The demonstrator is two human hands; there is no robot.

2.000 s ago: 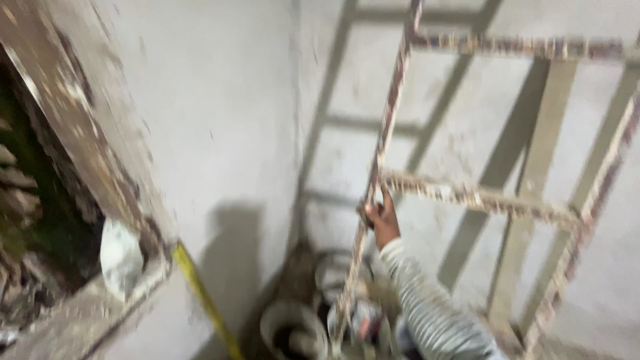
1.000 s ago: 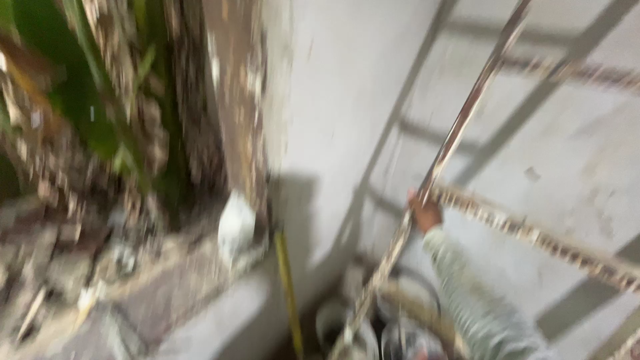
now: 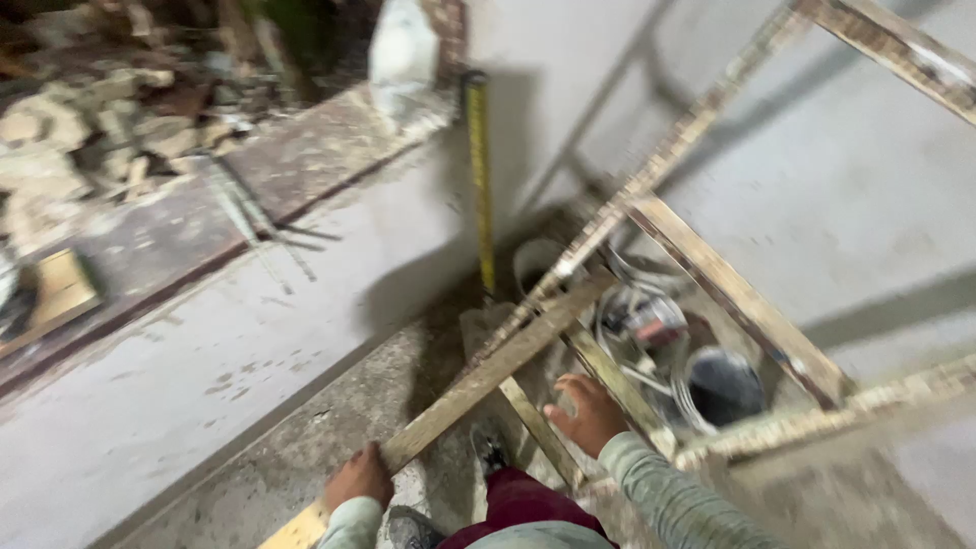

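My left hand (image 3: 360, 480) is closed around a long wooden plank (image 3: 488, 374), which slants from the bottom left up to the right, towards the corner. My right hand (image 3: 589, 415) holds nothing, its fingers apart and slightly curled, just to the right of the plank. Beyond the plank leans a paint-spattered wooden ladder (image 3: 671, 149); its rungs lie above and to the right of my right hand. The image is somewhat blurred.
Buckets, one of them dark inside (image 3: 724, 386), and a coiled pale cable (image 3: 690, 396) lie behind the ladder. A yellow level or measuring strip (image 3: 480, 183) stands in the corner. The sill (image 3: 305, 156) bears metal rods (image 3: 248, 210) and a wooden-based tool (image 3: 61, 290); rubble lies beyond.
My right hand has let go of the ladder rail and is lower down. My left hand, unseen in the earlier frames, is now in view on the plank. The view has tilted down.
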